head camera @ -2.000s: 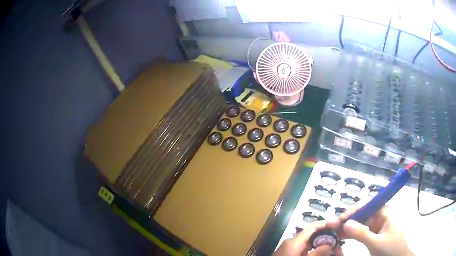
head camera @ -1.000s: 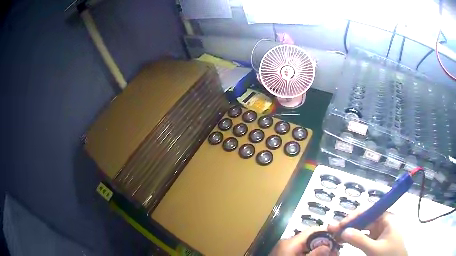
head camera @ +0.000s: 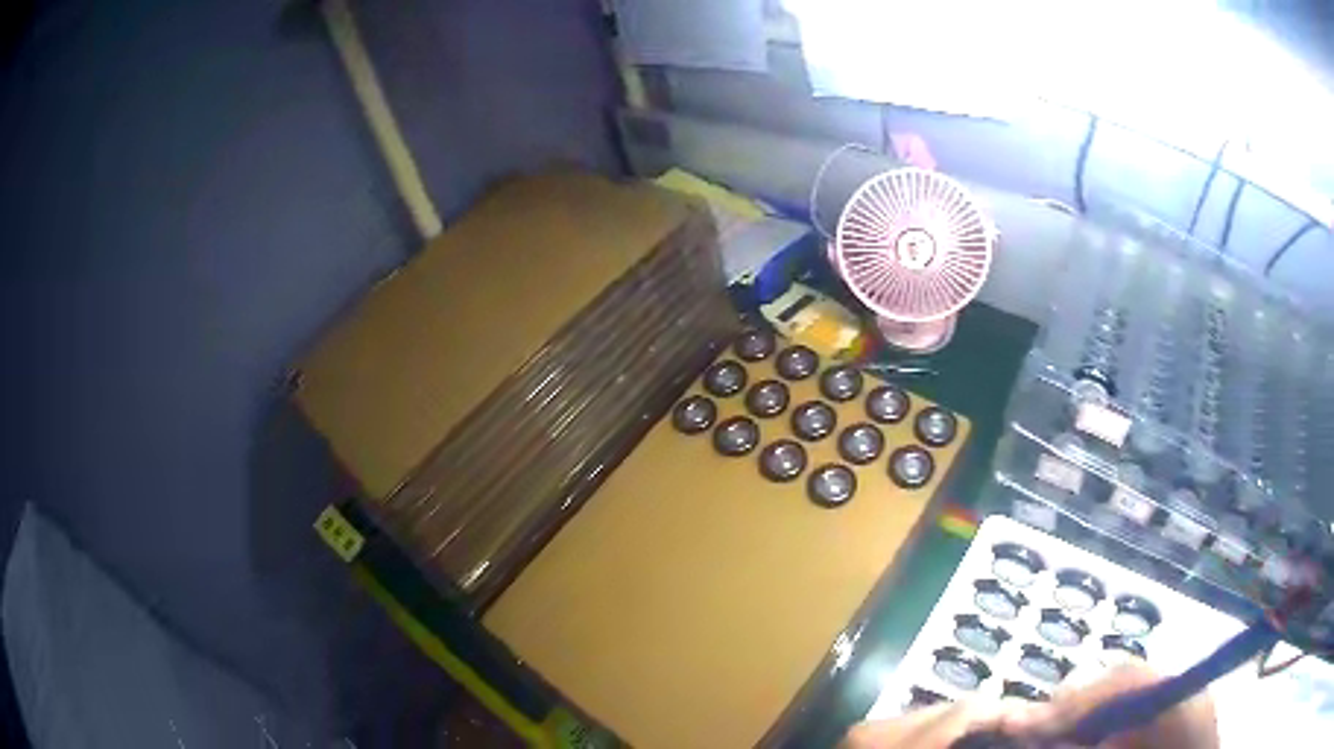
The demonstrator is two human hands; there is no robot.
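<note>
My right hand (head camera: 1134, 714) is at the bottom right, cut off by the lower edge, closed around a dark-blue pen-like tool (head camera: 1192, 685) with a red end and thin wire. My left hand (head camera: 922, 727) shows only as a sliver at the bottom edge; what it holds is mostly hidden, with a dark blurred shape between the hands. The white tray (head camera: 998, 533) lies behind and under the hands, with black-rimmed round components (head camera: 1078, 588) in its pockets. More round components (head camera: 815, 420) stand in rows on the far part of the cardboard sheet (head camera: 680, 585).
A tall stack of cardboard layers (head camera: 483, 322) stands at the left. A pink desk fan (head camera: 914, 249) and a yellow packet (head camera: 812, 318) are behind the sheet. Clear plastic trays (head camera: 1170, 395) are stacked at the right. Yellow tape (head camera: 439, 651) edges the green mat.
The view has shifted, so the scene sits lower and further right. Both hands are now lower in the picture, and the round component seen in my left hand no longer shows clearly.
</note>
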